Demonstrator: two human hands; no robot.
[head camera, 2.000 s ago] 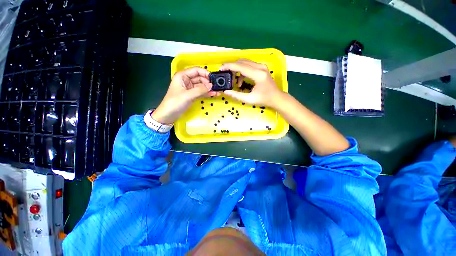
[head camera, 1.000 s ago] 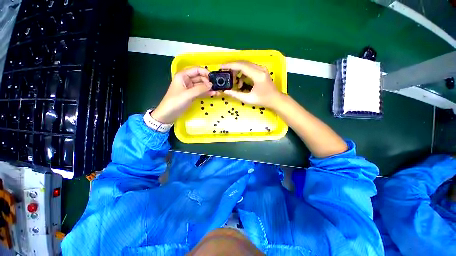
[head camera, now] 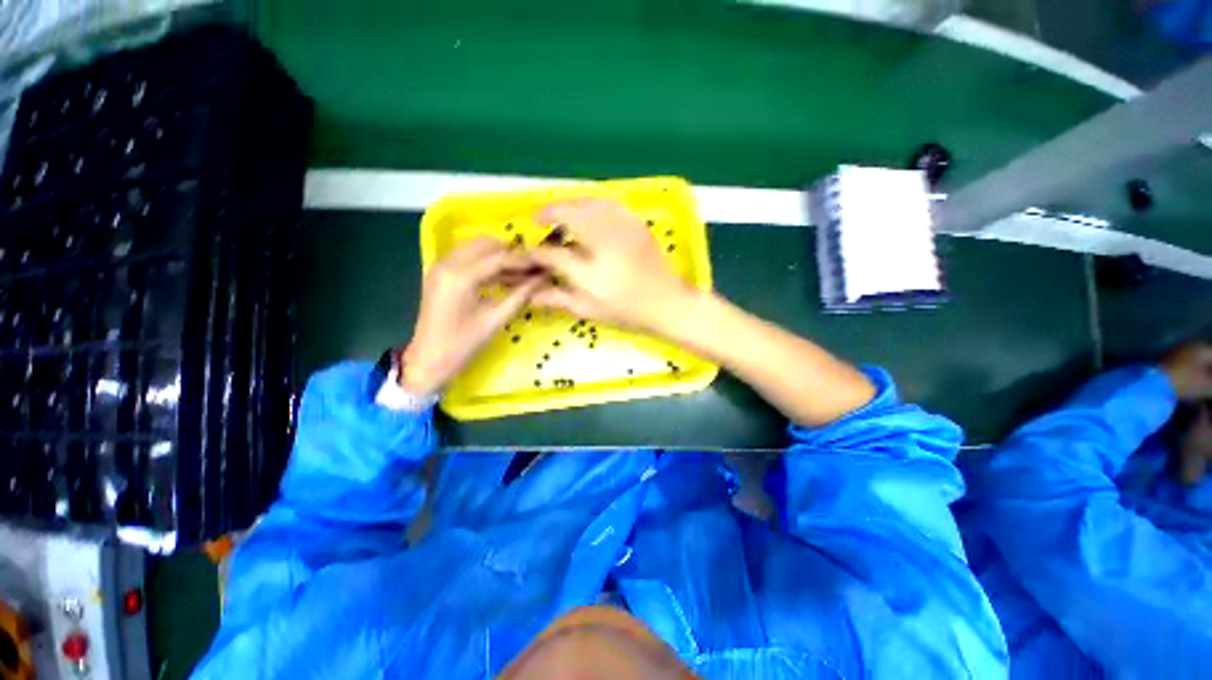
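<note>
The shallow yellow tray (head camera: 585, 399) lies in front of me with several tiny black parts (head camera: 582, 332) scattered in it. My left hand (head camera: 465, 299) and my right hand (head camera: 605, 266) are close together over the tray, blurred. A dark thing (head camera: 534, 266) shows only in part between the fingers. It fits the black housing, but its face is hidden, and I cannot tell which hand bears it.
A large stack of black blister trays (head camera: 146, 279) stands at left. A white-topped pad (head camera: 888, 233) lies at right. A control box (head camera: 100, 611) is lower left. Another person's blue sleeve (head camera: 1077, 492) is at lower right. A green belt (head camera: 532, 93) runs beyond a white strip (head camera: 372, 189).
The view has shifted, so the tray appears lower and further left. My hands have closed together and turned, covering the housing whose ringed face showed before.
</note>
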